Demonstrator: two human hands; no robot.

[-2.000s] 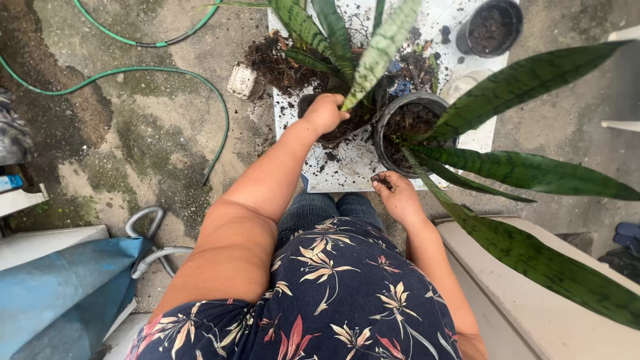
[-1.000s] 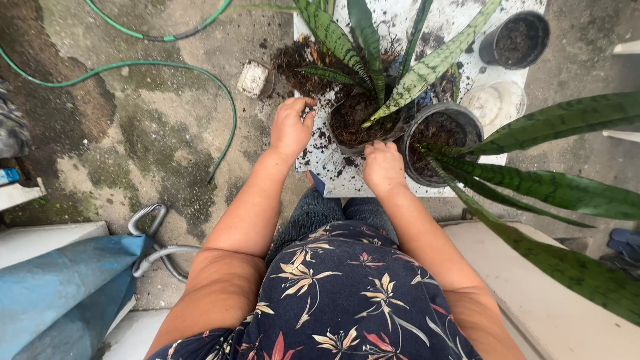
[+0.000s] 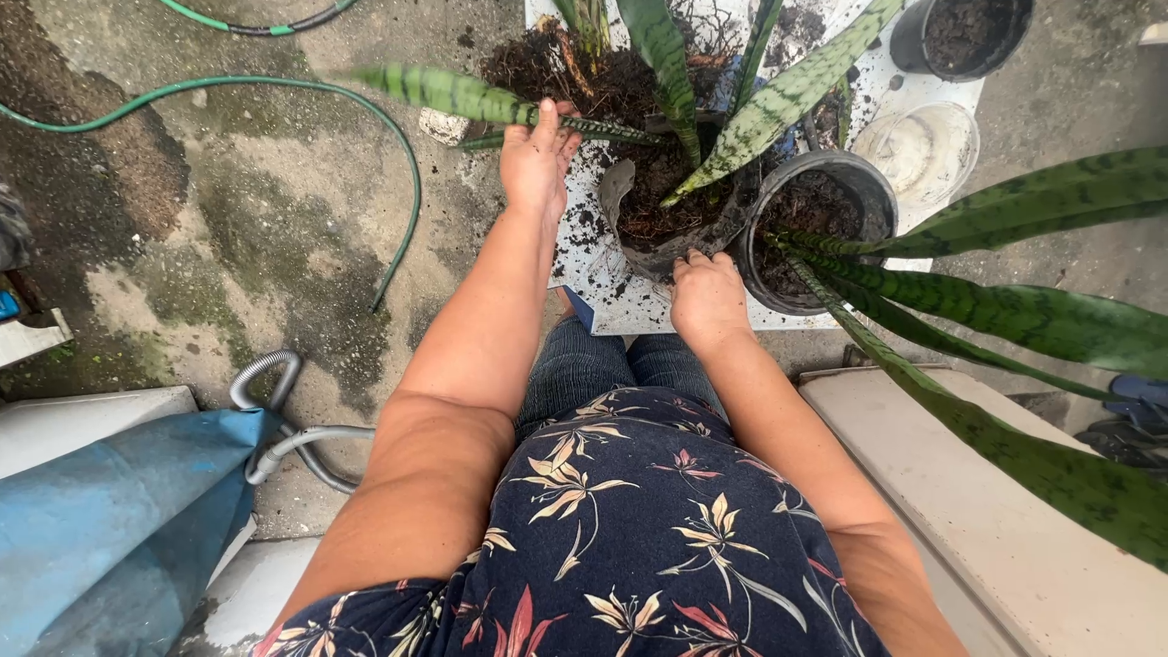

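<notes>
My left hand (image 3: 540, 160) is around a long banded snake plant leaf (image 3: 456, 96) that points left. That leaf joins a snake plant with roots and soil in a dark, torn-edged plastic pot (image 3: 650, 257). My right hand (image 3: 707, 290) grips the near rim of this pot. Touching it on the right stands a round black pot (image 3: 890, 196) of soil with a second snake plant (image 3: 1022, 315), its leaves spreading right. A clump of roots and soil (image 3: 607, 82) lies behind my left hand.
The white board (image 3: 630, 315) is strewn with soil. A small black pot (image 3: 912, 41) and a whitish round lid or dish (image 3: 922, 151) are at right. A pale block (image 3: 444, 126), green hose (image 3: 246, 80) and grey hose (image 3: 319, 433) lie left; a beige surface (image 3: 958, 456) is at right.
My left hand, without a leaf in it a second ago, has moved up and now holds one out to the left. My right hand stays at the pot's near edge.
</notes>
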